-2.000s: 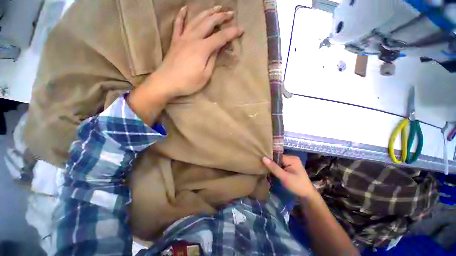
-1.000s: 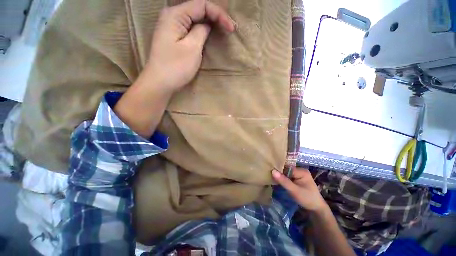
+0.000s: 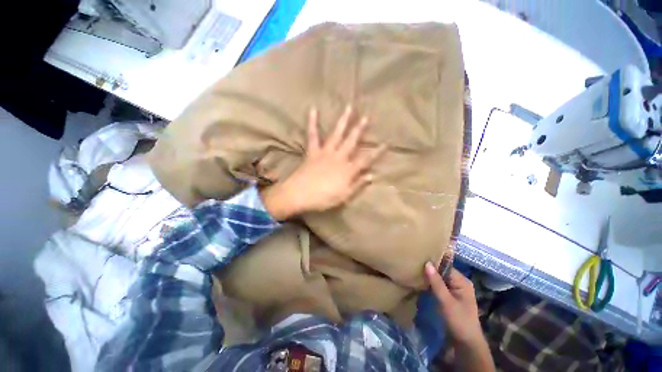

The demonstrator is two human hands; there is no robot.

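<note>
A tan garment [image 3: 406, 94] lies over the table and my lap, outer side up, with seams and a pocket outline showing. A narrow strip of plaid lining [image 3: 465, 131] shows along its right edge. My left hand [image 3: 330, 171] lies flat on the garment's middle with fingers spread, holding nothing. My right hand [image 3: 454, 294] pinches the garment's lower right edge between thumb and fingers, at the plaid strip. Some of the right fingers are hidden under the cloth.
A white sewing machine [image 3: 595, 127] stands at the right. Yellow and green scissors [image 3: 595, 280] lie near the table's ruled front edge [image 3: 508, 267]. A brown plaid pile [image 3: 544, 334] is at lower right, and white cloth [image 3: 94, 254] at left. Another machine [image 3: 160, 22] is at upper left.
The view has shifted back and shows more of the table and the garment's far edge. My left hand has gone from curled fingers to flat and spread. My right hand still pinches the edge.
</note>
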